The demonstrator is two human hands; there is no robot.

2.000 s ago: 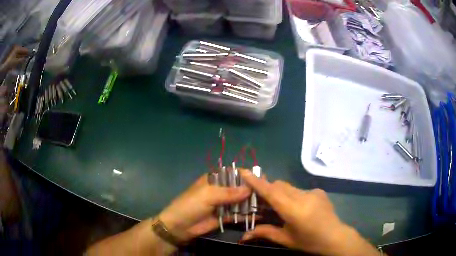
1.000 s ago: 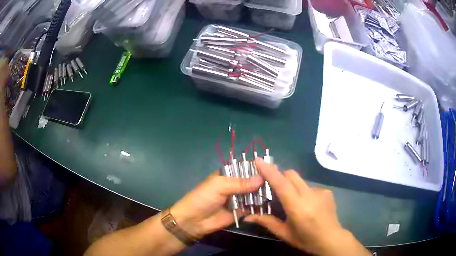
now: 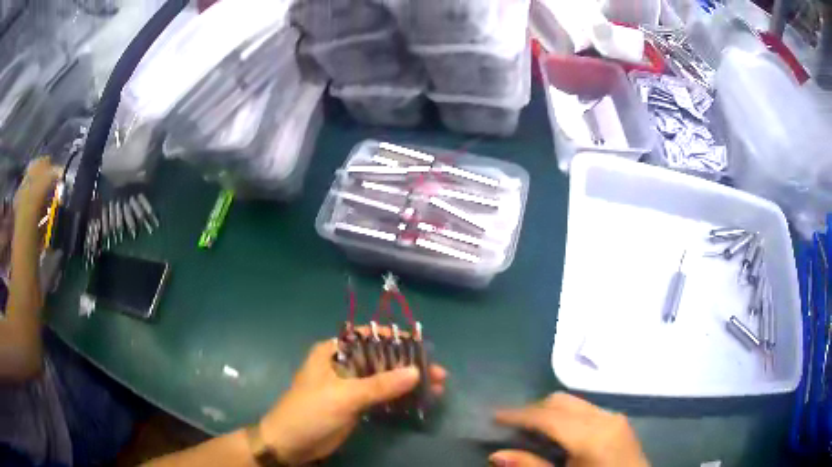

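My left hand (image 3: pixel 342 397) holds a bunch of silver cylinders (image 3: pixel 383 358) side by side near the bench's front edge. Their red wires rise from the upper ends. My right hand (image 3: pixel 575 430) is to the right, apart from the bunch and blurred, cut off by the bottom edge. A dark patch lies between its fingers and thumb; I cannot tell whether it is an object or shadow. A clear packing box (image 3: pixel 415 260) ahead holds rows of silver cylinders with red wires in the middle.
A white tray (image 3: pixel 629 365) at right holds several loose cylinders. A phone (image 3: pixel 130 285), a green wrapped item (image 3: pixel 216 219) and more cylinders (image 3: pixel 123 217) lie left. Stacked boxes (image 3: pixel 388 55) stand behind. A label bin (image 3: pixel 684 128) is rear right. Another person's arm (image 3: pixel 29 264) shows left.
My right hand has let go of the bunch and moved right. My left hand keeps the cylinders. The camera view has shifted, and the other person's arm shows more.
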